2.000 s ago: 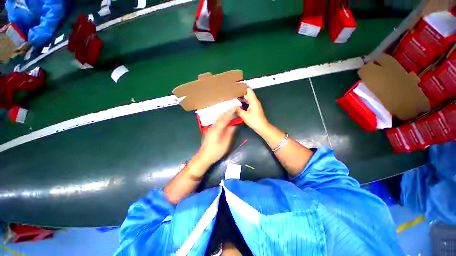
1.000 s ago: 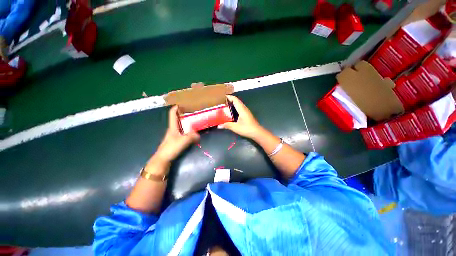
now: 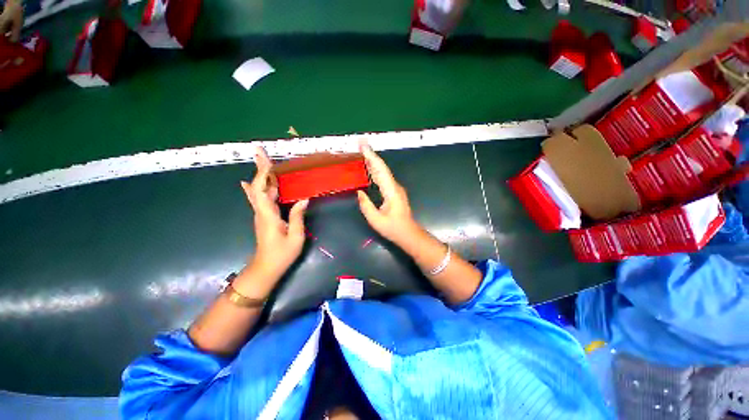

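A red retail box is held between my two hands over the dark green worktop, just on the near side of the white edge strip. Its plain red side faces me and a narrow brown strip of the lid flap shows along its far top edge. My left hand is at the box's left end, thumb at the lower front edge. My right hand is at its right end, fingers at the far corner. A white paper slip and thin red scraps lie near my body.
An open red box with its brown lid flap up stands at right beside piled closed boxes. Boxes and a loose white slip lie on the green conveyor belt. A blue sleeve is at right, another person's hand at upper left.
The brown lid flap has come down from upright to nearly closed, and the box's red side now faces me. Boxes on the belt have shifted to the right in view.
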